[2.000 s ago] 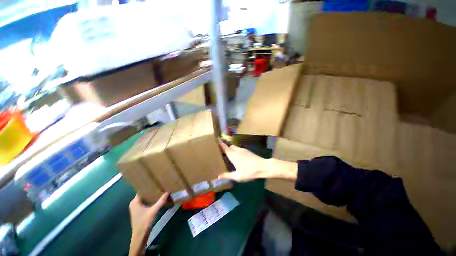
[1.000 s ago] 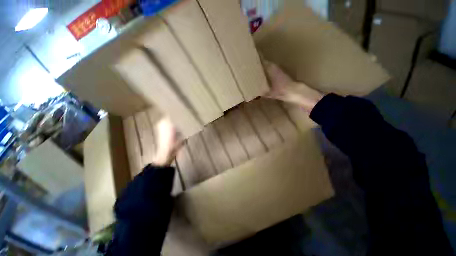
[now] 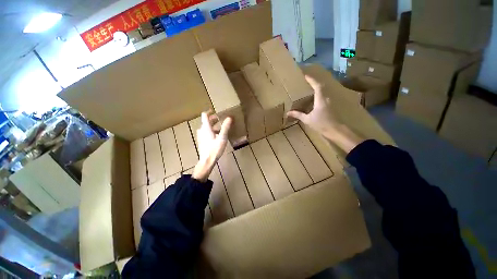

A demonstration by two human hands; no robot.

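Note:
A large brown shipping carton (image 3: 289,229) stands open before me, with slim brown inner boxes (image 3: 272,163) in tight rows. Towards its back, one inner box (image 3: 218,82) sticks up on the left and another (image 3: 286,73) on the right. Lower boxes (image 3: 259,98) lie between them. My left hand (image 3: 212,139) is open at the near end of the left raised box, thumb and fingers apart. My right hand (image 3: 319,111) is spread at the near right corner of the right raised box, its thumb by the end face. Firm contact is unclear for both.
The carton's flaps stand out at the back (image 3: 147,82), left (image 3: 98,201) and right (image 3: 349,103). Closed cartons (image 3: 430,71) are stacked at the right on the grey floor. Plastic-wrapped items and a brown panel (image 3: 46,182) are at the left.
The group of inner boxes held above the carton is now down in it, with the middle ones lower than the outer two. Both hands have loosened, and the view has steadied.

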